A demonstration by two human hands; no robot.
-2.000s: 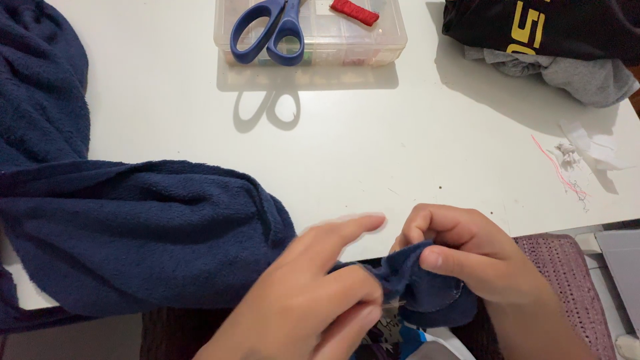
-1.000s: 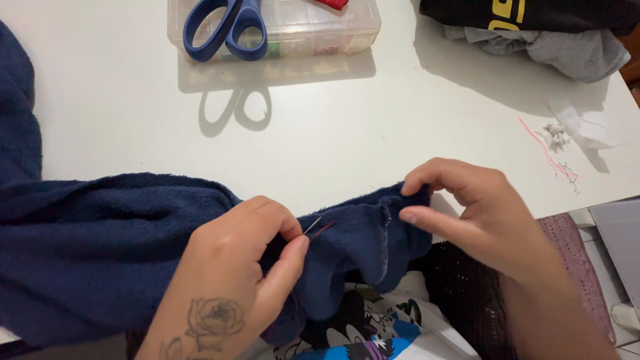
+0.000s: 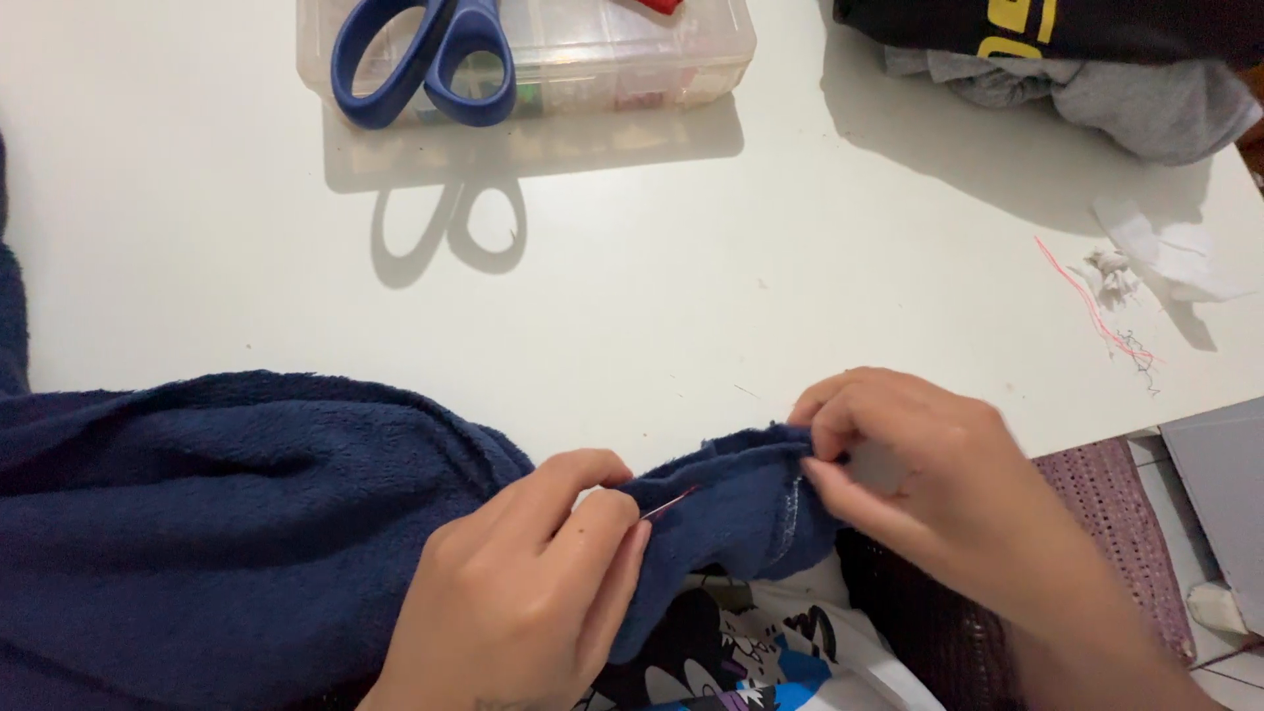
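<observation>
A navy blue fleece fabric (image 3: 247, 513) spreads from the left edge to the lower middle, its narrow folded end stretched between my hands. My left hand (image 3: 538, 563) pinches the cloth and a thin sewing needle (image 3: 664, 508) between thumb and fingers; the needle lies along the cloth near a bit of reddish thread. At the right end of the fold, my right hand (image 3: 918, 474) grips the cloth edge between thumb and fingers. A pale line of stitching (image 3: 790, 513) runs down the fabric just left of my right thumb.
Blue-handled scissors (image 3: 474, 69) lie on a clear plastic compartment box (image 3: 632, 59), beside something red. Black cloth with yellow print (image 3: 1116, 25) and grey cloth (image 3: 1145, 104) sit at the upper right. Pink thread scraps (image 3: 1081, 296) and white scraps (image 3: 1165, 247) lie near the white table's right edge.
Two seconds ago my hands were close together over bunched cloth; they have since moved apart, with the folded edge spread between them. The needle became visible at my left fingers.
</observation>
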